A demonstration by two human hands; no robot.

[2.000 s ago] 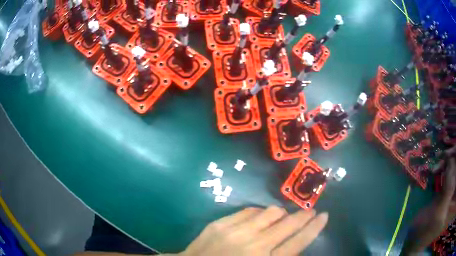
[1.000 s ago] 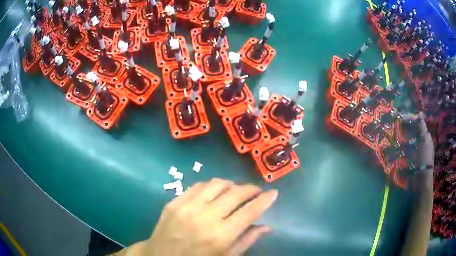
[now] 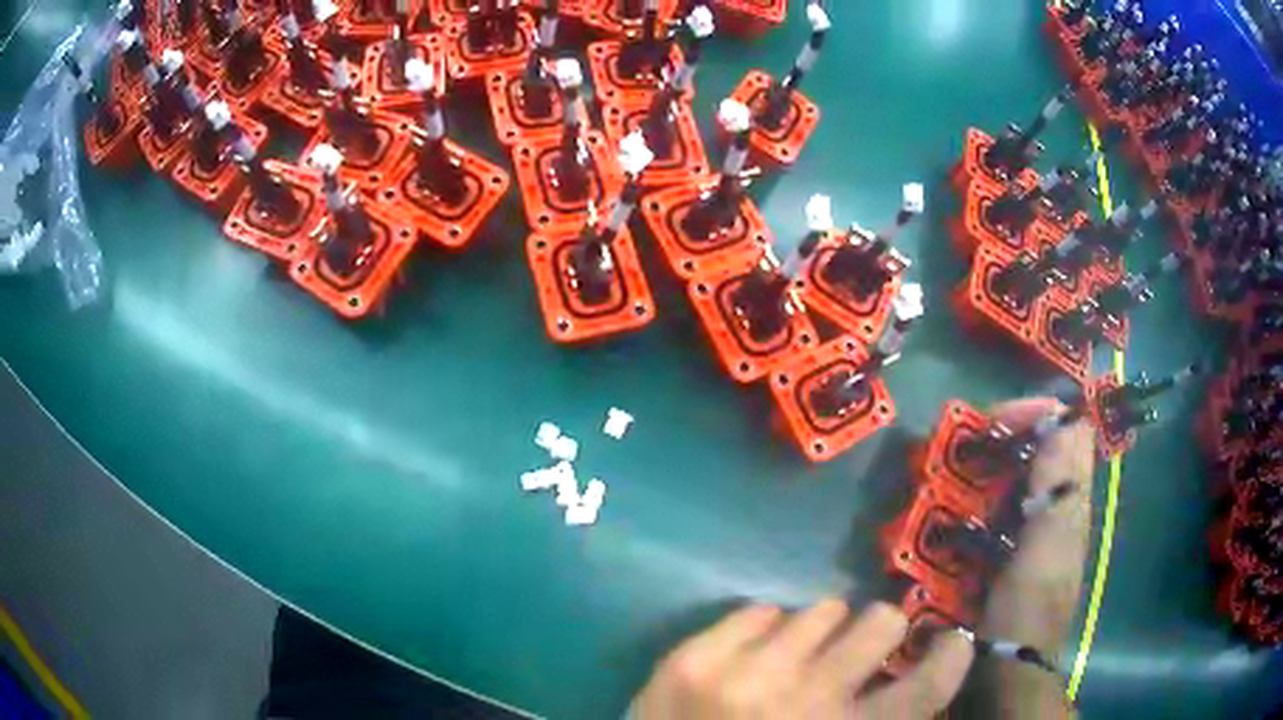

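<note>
Three orange housing plates (image 3: 915, 551) with dark upright cables stand in a short row at the lower right, between my hands. Their cable ends show no white block. My left hand (image 3: 809, 664) is at the bottom, cut off by the picture's edge, its fingers bent around the lowest plate, partly covering it. My right hand (image 3: 1048, 563) is blurred and lies along the row's right side, a finger behind the top plate; its grip is partly hidden. Several loose white connector housings (image 3: 567, 483) lie on the green table left of the plates.
Finished units with white blocks (image 3: 591, 288) stand at centre and left. Unfinished units (image 3: 1027, 288) stand at right, with more massed beyond the yellow-green line (image 3: 1107, 563). A clear plastic bag (image 3: 71, 232) is at far left. The table's curved edge (image 3: 211, 553) runs lower left.
My right hand has come inward and down from the unfinished units, and three plates now stand apart from them. My left hand has moved right, off the bare table to the lowest plate.
</note>
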